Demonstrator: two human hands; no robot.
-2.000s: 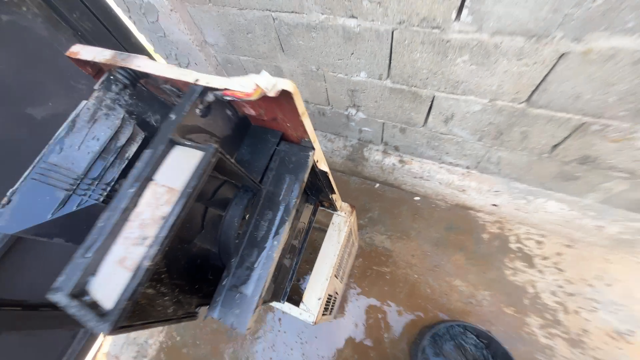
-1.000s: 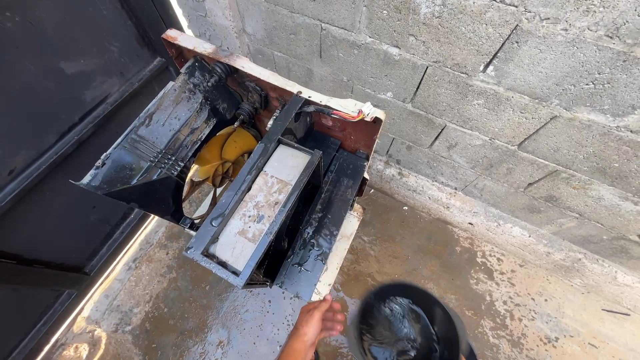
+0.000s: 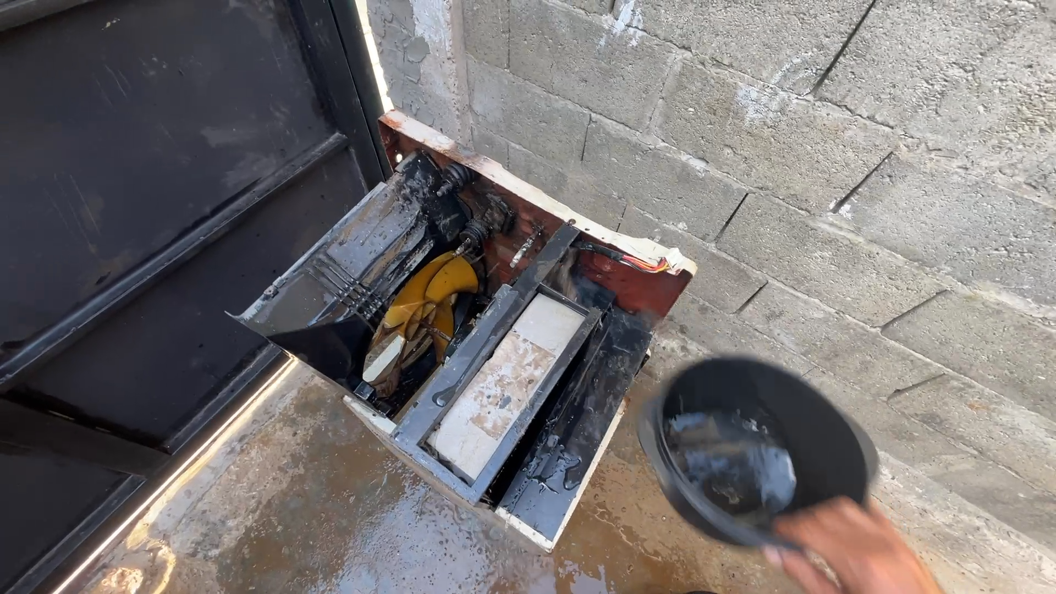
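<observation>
My right hand [image 3: 850,544], blurred, grips the rim or handle of a black bucket [image 3: 759,445] at the lower right. The bucket is tilted and shows a shiny wet inside. My left hand is out of view. Left of the bucket stands an opened, wet window air conditioner [image 3: 528,198] with a cream and rust-red casing. Inside it are a yellow fan [image 3: 441,289], a black frame around a pale block of foam [image 3: 507,384], a dark metal sheet [image 3: 330,272] and coloured wires [image 3: 648,262].
A grey concrete-block wall [image 3: 709,132] runs behind the unit and to the right. At the left stands a black metal gate [image 3: 165,157]. The concrete floor [image 3: 330,503] is wet, with brown water on it.
The black bucket, low in the frame a second ago, is now raised beside the unit in my right hand. A hand that was at the casing's near corner is no longer there.
</observation>
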